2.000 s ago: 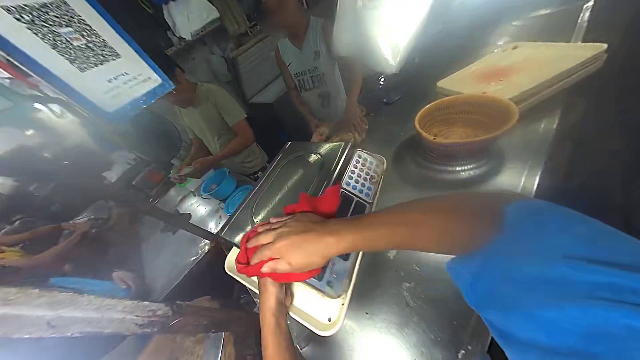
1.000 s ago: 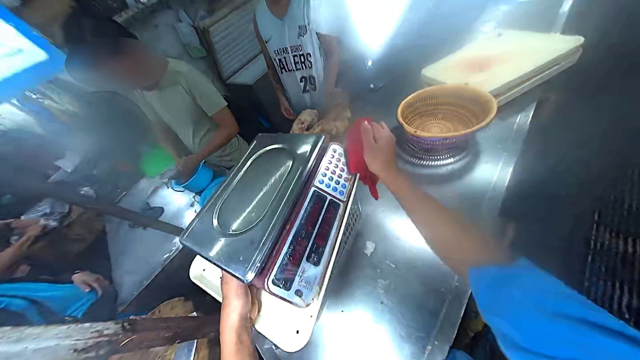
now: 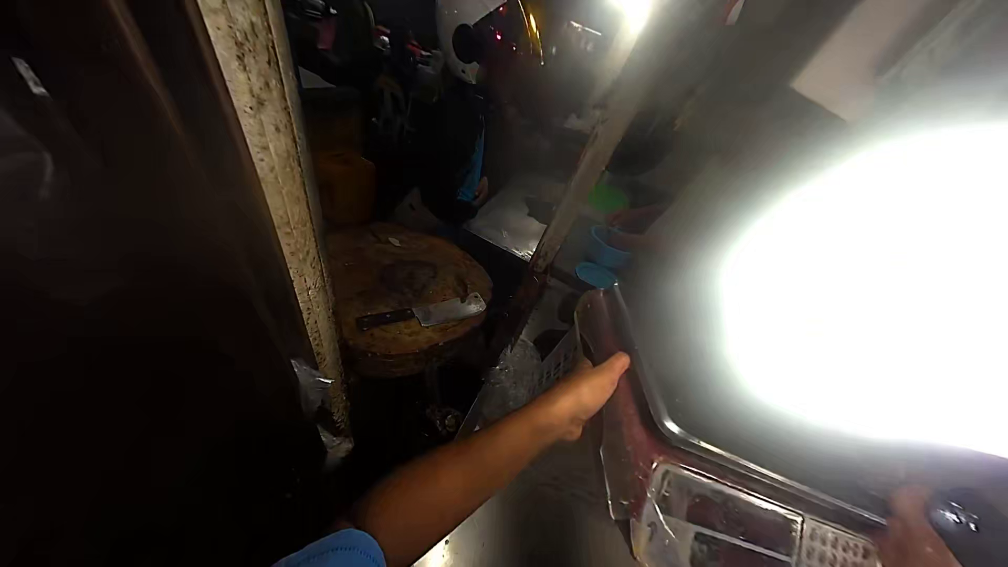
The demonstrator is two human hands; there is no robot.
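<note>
My left hand (image 3: 587, 394) grips the near left side of a digital weighing scale (image 3: 646, 425), its thumb on the edge below the steel pan. The scale's display and keypad (image 3: 839, 547) face the bottom of the view. My right hand (image 3: 913, 528) is blurred at the lower right, beside the keypad; its fingers and anything in them are hard to make out. Glare covers much of the area at the right. The red cloth is not seen.
A cleaver (image 3: 449, 310) lies on a round wooden chopping block (image 3: 405, 264) left of centre. A pale post (image 3: 276, 197) rises beside it. Beyond are a blue bowl (image 3: 608, 248), a person in a helmet (image 3: 465, 39) and another person's hand (image 3: 634, 220). A clear plastic bag (image 3: 512, 378) is near my left forearm.
The view has swung far to the left. Two seconds ago both hands were at a red cloth on the scale; one second ago my right hand held the cloth beside the keypad.
</note>
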